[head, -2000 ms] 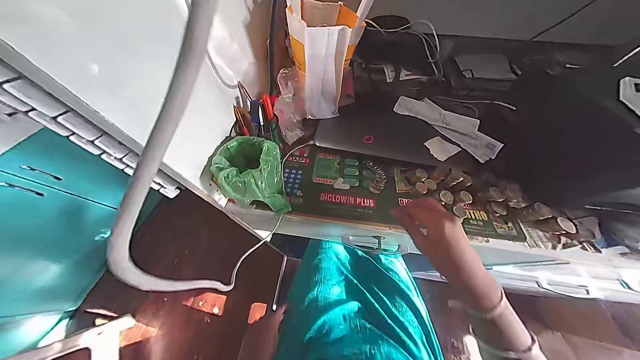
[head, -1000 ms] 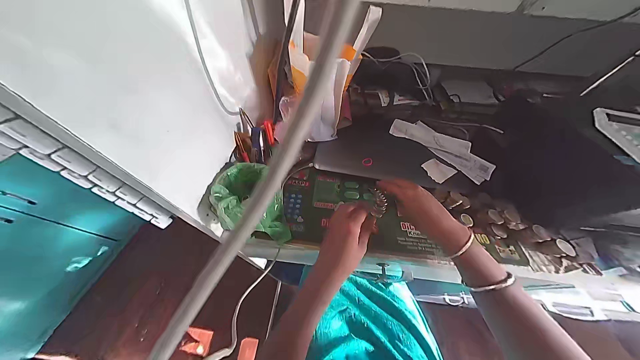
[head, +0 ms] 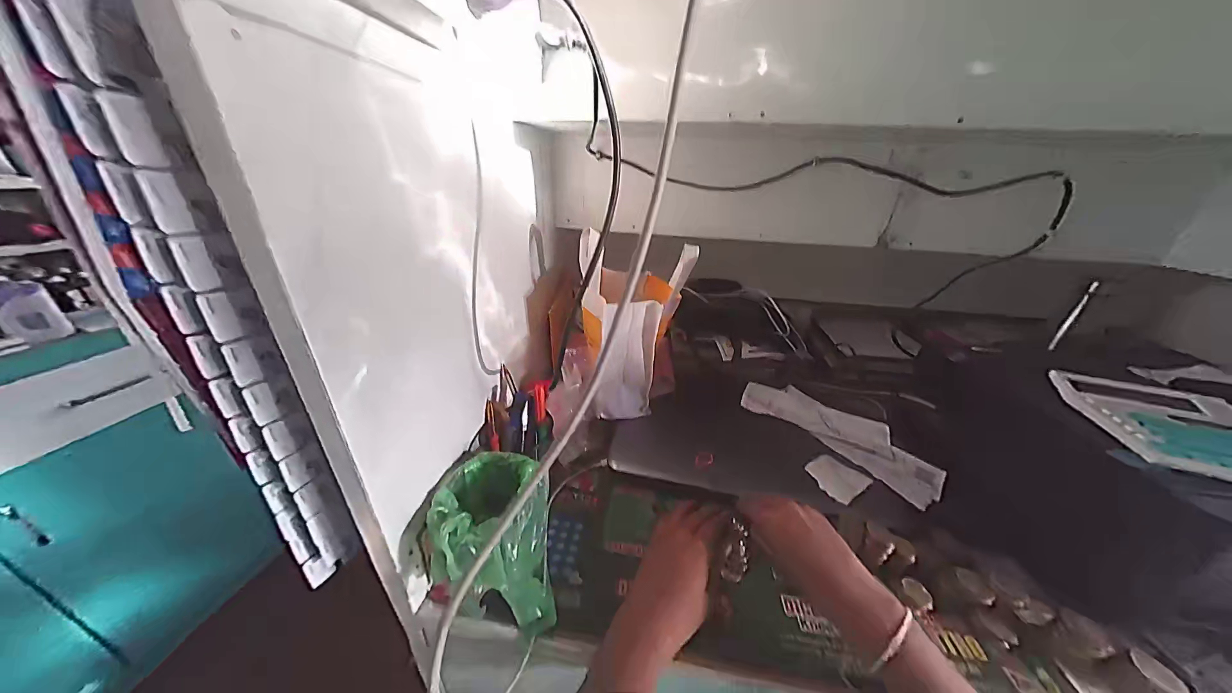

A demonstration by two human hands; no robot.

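My left hand [head: 679,553] and my right hand [head: 794,539] lie close together at the front edge of a dark closed laptop [head: 674,448]. Between them, on a green printed mat [head: 626,515], is a row of coins [head: 736,551], close against the fingers of both hands. My fingertips are blurred and partly hidden, so whether they grip the coins or the laptop edge is unclear. To the right of my right hand, many loose coins [head: 972,585] are spread over the mat. Torn paper strips [head: 847,433] rest on the laptop.
A container lined with a green plastic bag [head: 491,539] stands left of the mat, with pens [head: 520,414] behind it. A paper bag [head: 626,356] stands at the back. A pale cable [head: 616,337] hangs across the view. Dark cloth [head: 1039,481] lies to the right.
My left hand, out of view in the oldest frame, is beside my right hand now. Both hands have moved up to the laptop's front edge. The view has tilted upward.
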